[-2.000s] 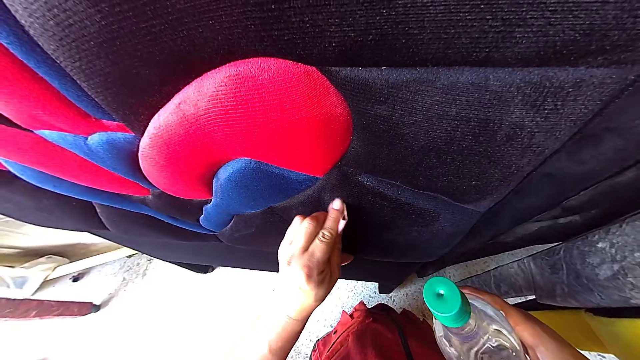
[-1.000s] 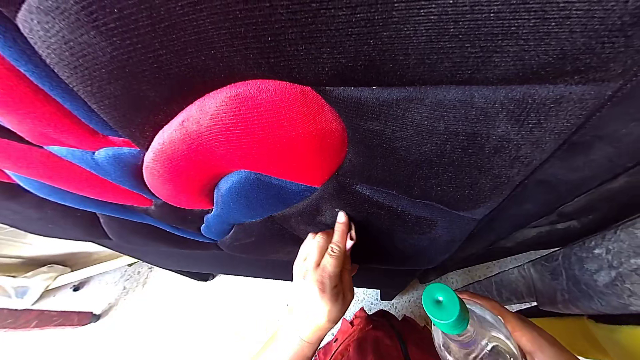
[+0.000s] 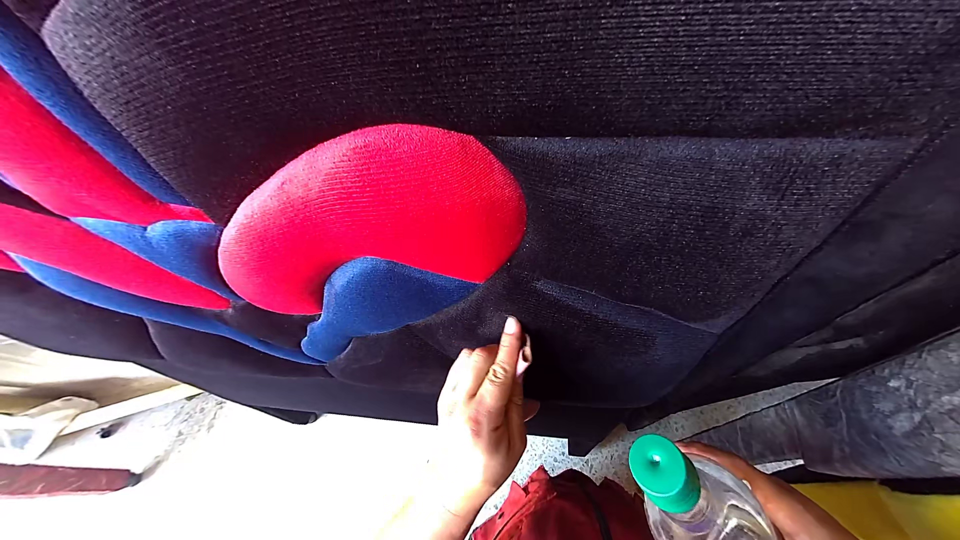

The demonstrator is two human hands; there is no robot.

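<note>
Black ribbed upholstery fabric point(image 3: 637, 217) covers a large padded piece, with a raised red curved panel point(image 3: 390, 210) and a blue panel point(image 3: 390, 296) set beneath it. Below and right of the blue panel, my left hand point(image 3: 484, 405) has its index fingertip at the black fabric. A small pinkish thing shows beside that finger; whether it is another fingertip or something held is unclear. At the lower right, my right hand point(image 3: 750, 480) is wrapped around a clear plastic bottle point(image 3: 712, 510) with a green cap point(image 3: 664, 472). The bottle hides part of that hand.
More red and blue padded strips point(image 3: 97, 259) run along the left. A dark red bar-like object point(image 3: 67, 480) lies at the lower left, near pale sheeting point(image 3: 37, 427). Grey-black material point(image 3: 885, 420) and yellow material point(image 3: 877, 510) are at the lower right, beside speckled floor point(image 3: 750, 405).
Between the earliest frame and now, my left index finger has straightened from a more bent pose beside the black fabric. The bottle stays in my right hand.
</note>
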